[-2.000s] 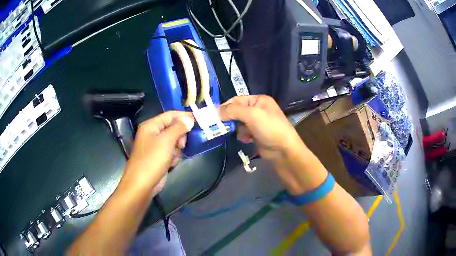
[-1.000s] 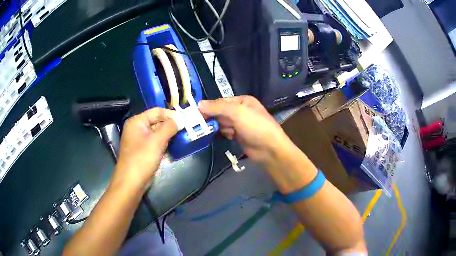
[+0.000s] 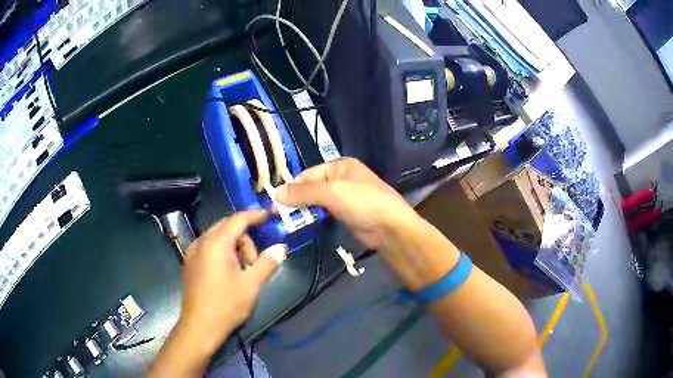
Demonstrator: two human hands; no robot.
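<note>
The blue tape dispenser [image 3: 221, 136] stands on the dark green bench mat with two cream rolls [image 3: 254, 140] side by side. Narrow white tape strips [image 3: 291, 214] run down to its front end. My right hand [image 3: 347, 196] is over the strips, with thumb and fingertips pinched on them just below the rolls; the fingers hide part of the strips. My left hand [image 3: 225, 273] is left of the dispenser's front, fingers apart, with nothing visible in it. A pale cover shows on its thumb tip.
A black barcode scanner [image 3: 162, 196] lies left of the dispenser. White panels [image 3: 37, 236] and a circuit board [image 3: 92, 347] lie further left. The label printer [image 3: 420, 111] stands right, beside loose cables. A cardboard box [image 3: 516, 214] stands beside the bench. A curled tape scrap [image 3: 349, 262] is near the bench edge.
My left hand has come off the white strips and moved down, its fingers spreading. My right fingertips have moved inward over the strips. The camera view has shifted slightly.
</note>
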